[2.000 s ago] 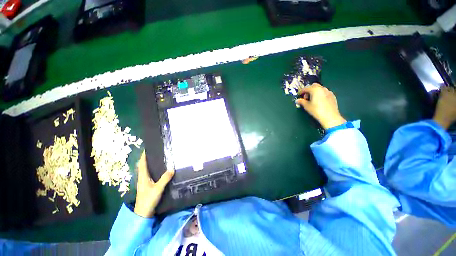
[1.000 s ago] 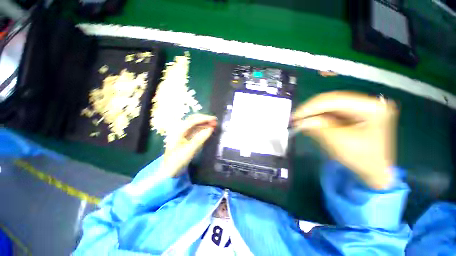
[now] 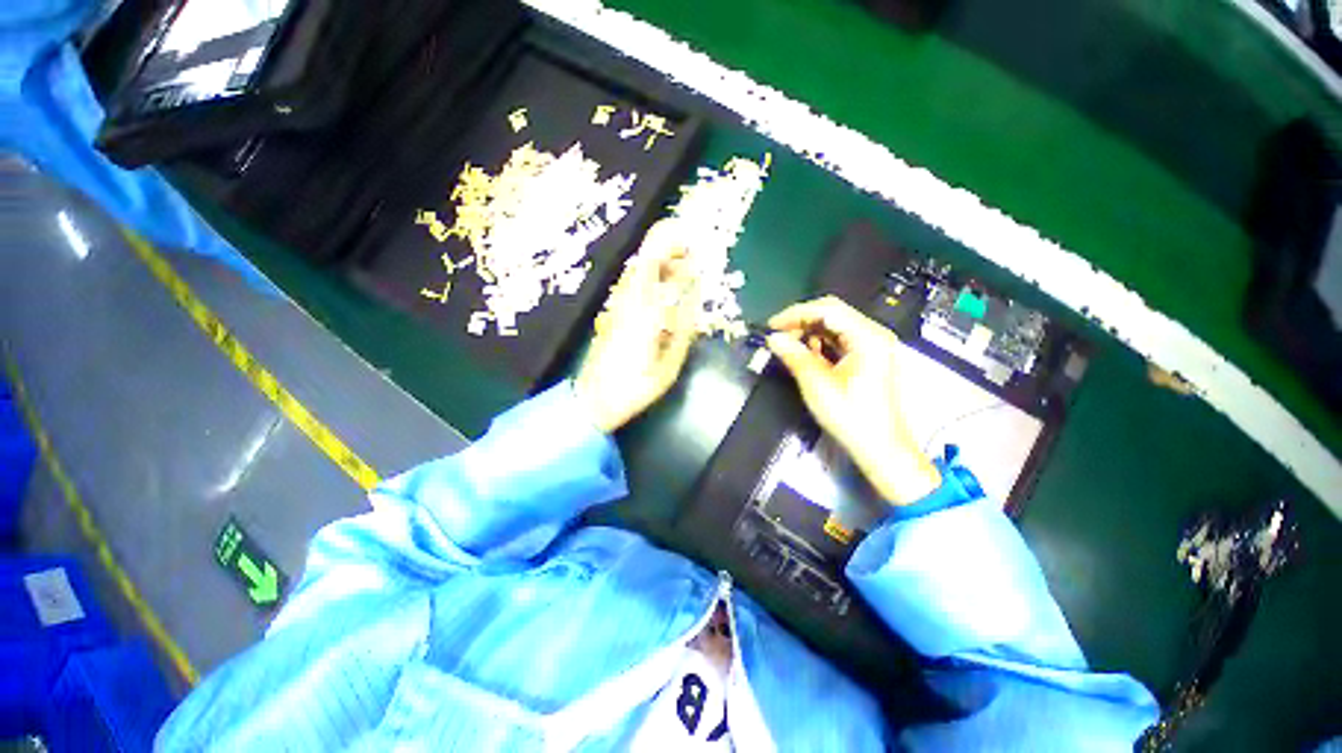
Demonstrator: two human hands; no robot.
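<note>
An opened tablet unit lies face up on a black carrier, partly hidden by my right forearm. Its circuit board has a green-teal patch. My right hand is left of the tablet, its fingertips pinched on a small dark part with a pale tab. My left hand is over the lower part of the white adhesive piece heap; its fingers are bent, and whether it holds a piece cannot be told.
A black tray holds another heap of cream pieces. A bundle of wired parts lies at the right. A stacked unit with a glossy screen is at upper left, beside a person's blue sleeve. A white strip borders the conveyor.
The view has turned left. My right hand has moved from the wired bundle, past the tablet's right edge, to the tablet's left. My left hand has moved from the carrier edge onto the white heap.
</note>
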